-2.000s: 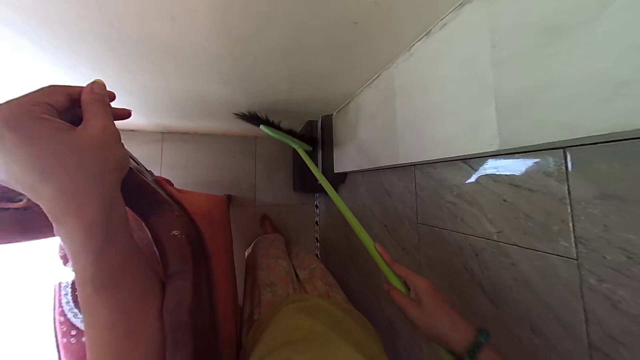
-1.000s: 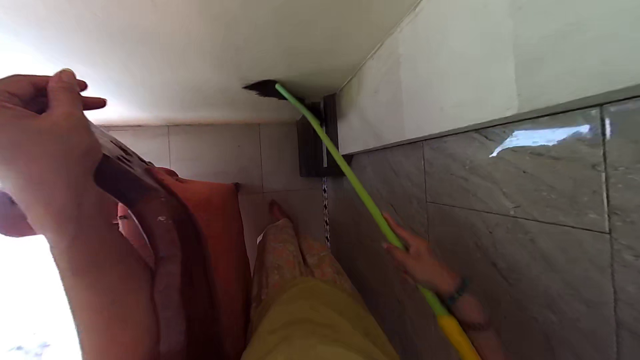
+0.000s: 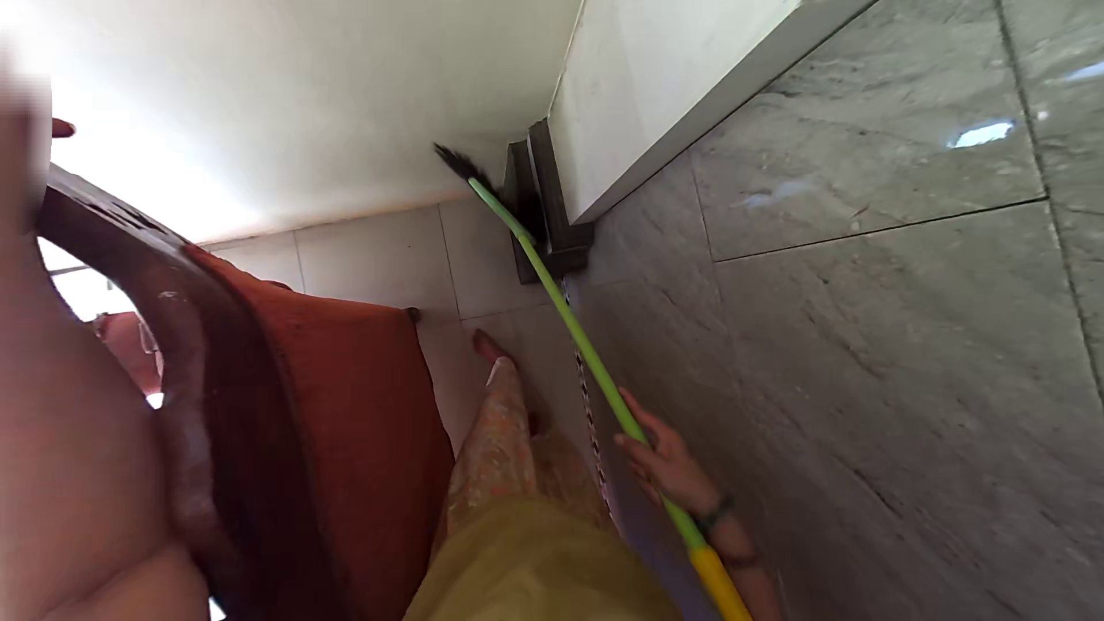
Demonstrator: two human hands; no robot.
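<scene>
My right hand [image 3: 668,461], with a dark band at the wrist, grips the green handle of a broom [image 3: 595,354]. The handle turns yellow at its lower end. Its dark bristles [image 3: 463,164] are at the far end, by the pale wall and a dark grey block or step in the corner. Only a blurred part of my left hand [image 3: 24,129] shows at the left edge, above the dark wooden chair frame [image 3: 185,345]; most of its fingers are out of view, so its state is hidden.
A red-orange chair seat [image 3: 345,388] is at the left of my legs. A dark grey step-like block [image 3: 552,207] stands in the corner beside a white wall base [image 3: 673,78]. Grey marbled tiles [image 3: 880,345] cover the right side, and a patterned strip [image 3: 591,414] runs beside my feet.
My left hand has moved mostly out of view at the left edge. My right hand still holds the broom, and its bristles have shifted by the corner. The view has moved.
</scene>
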